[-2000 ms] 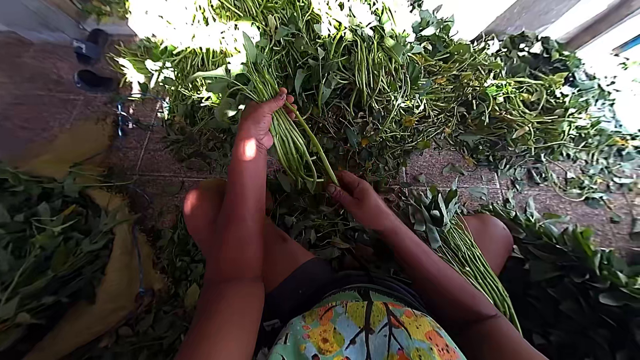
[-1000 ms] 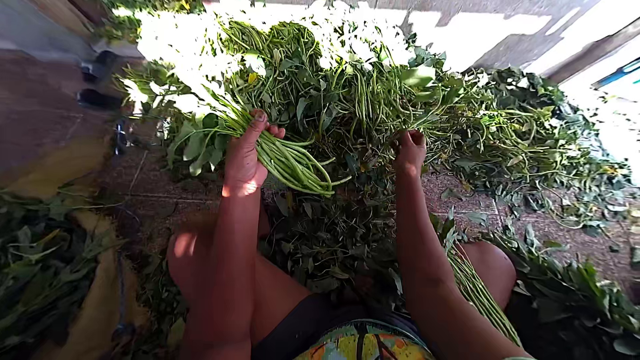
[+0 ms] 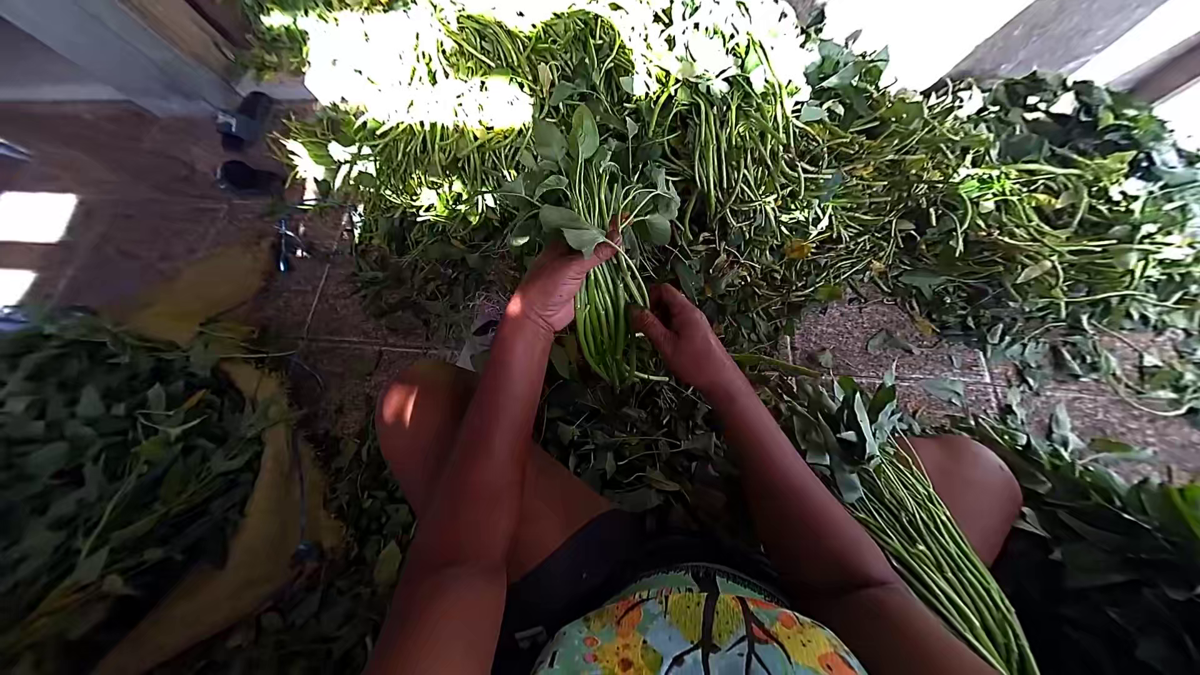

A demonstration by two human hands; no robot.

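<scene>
My left hand (image 3: 561, 284) grips a bunch of leafy greens with long green stems (image 3: 605, 328) around its middle. The leaves spread above my fist and the stem ends hang below it. Close to the right side of those stems is my right hand (image 3: 682, 336), fingers bent, at a thin stem; whether it pinches that stem cannot be made out. Another bundle of long-stemmed greens (image 3: 937, 553) lies over my right thigh, its leaves toward the pile.
A large heap of leafy stems (image 3: 741, 159) stretches across the tiled floor (image 3: 853, 342) in front. More greens lie on a yellowish sack (image 3: 253, 525) at left and in a dark leafy heap (image 3: 1116, 562) at right. Dark sandals (image 3: 246, 122) rest at upper left.
My right hand has come back from the heap to the bunch's stems. The bunch in my left hand was slanted one second ago and now hangs more upright.
</scene>
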